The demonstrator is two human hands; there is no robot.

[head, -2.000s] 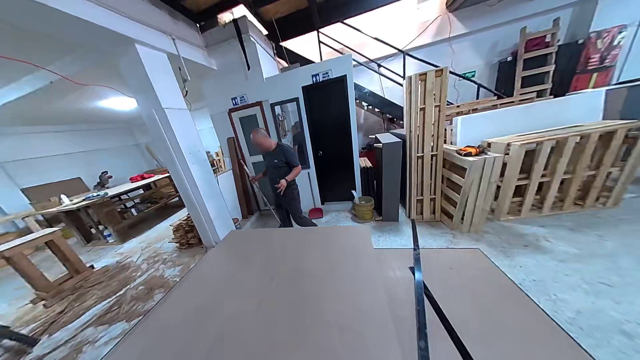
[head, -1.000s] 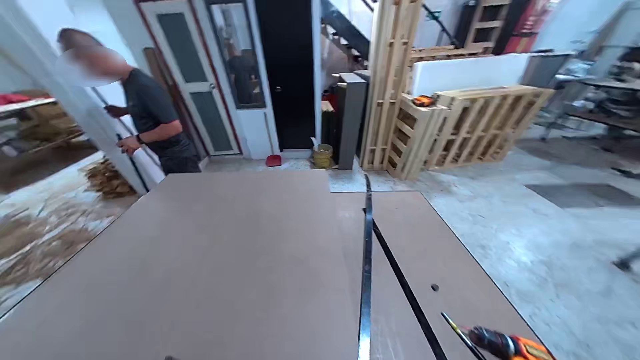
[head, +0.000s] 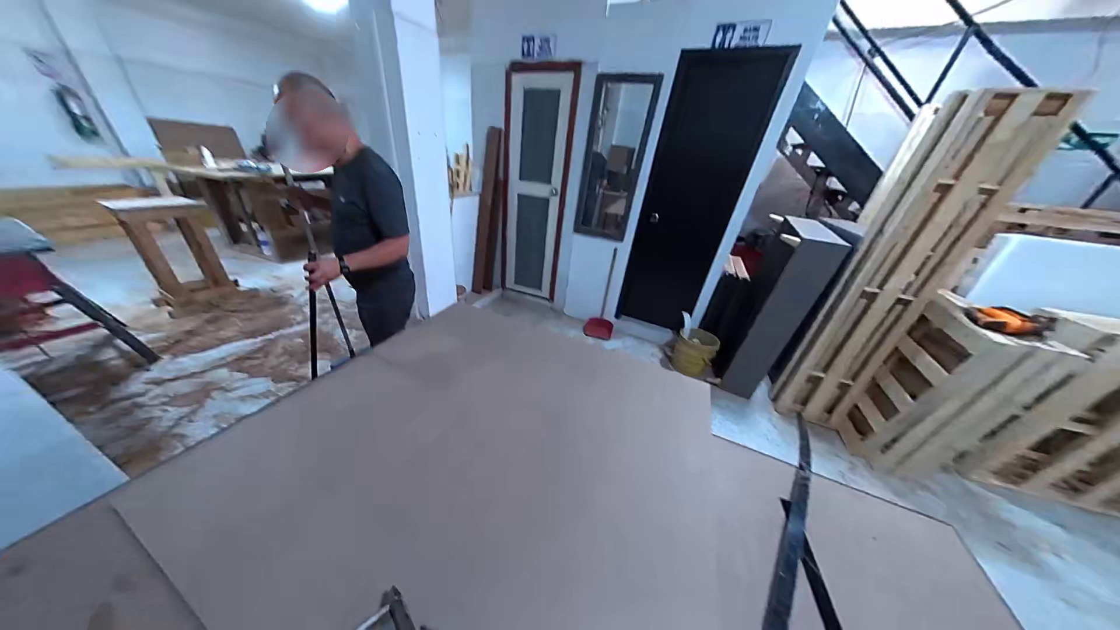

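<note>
Neither of my hands shows in the head view. A large brown sheet panel lies flat in front of me. Across its right part runs a long dark metal strip, bent near its far end, with a second black strip crossing beneath it. At the bottom edge a small metal tool or clamp is partly in view; its kind cannot be told. Beyond the panel's left edge a person in a dark shirt stands holding dark poles.
Wooden pallets lean at the right, with an orange and black power tool on top. A yellow bucket and a red dustpan stand beyond the panel. At left are a wooden trestle and floor debris.
The view has swung right, then back left. The person has turned and now stands nearer the panel's left edge than two seconds ago. The drill seen one second ago is out of view.
</note>
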